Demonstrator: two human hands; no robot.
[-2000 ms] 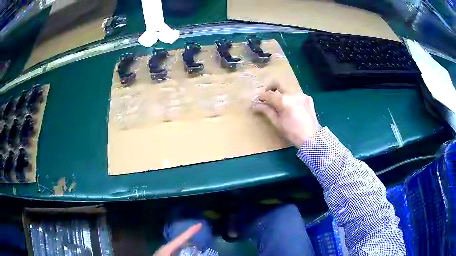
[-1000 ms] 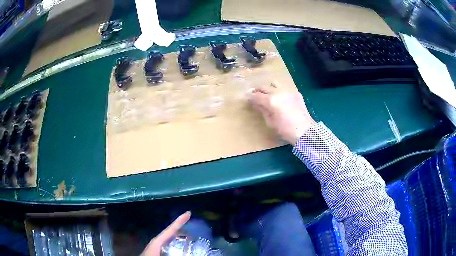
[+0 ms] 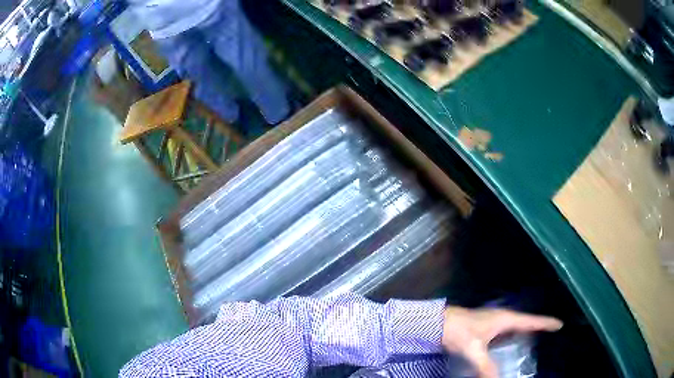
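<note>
My left hand (image 3: 491, 336) is at the lower right, blurred, with its sleeve reaching in from the lower left. It holds a stack of clear blisters (image 3: 515, 357) with one finger stretched out to the right. The stack is partly hidden by the hand and cut by the bottom edge. The open brown carton of blisters (image 3: 171, 255) lies in the middle, behind the forearm, with long clear-grey stacks (image 3: 284, 210) inside. My right hand is not in view.
The green bench (image 3: 510, 140) curves down the right side. A filled sheet (image 3: 451, 74) with black parts is at the top; another cardboard sheet (image 3: 606, 214) is at the right edge. A wooden stool (image 3: 159, 112) and a person's legs (image 3: 229, 63) are at the upper left, on green floor.
The view has swung left and down, so the carton now fills the middle. My left hand still holds the blisters. My right hand has left the picture.
</note>
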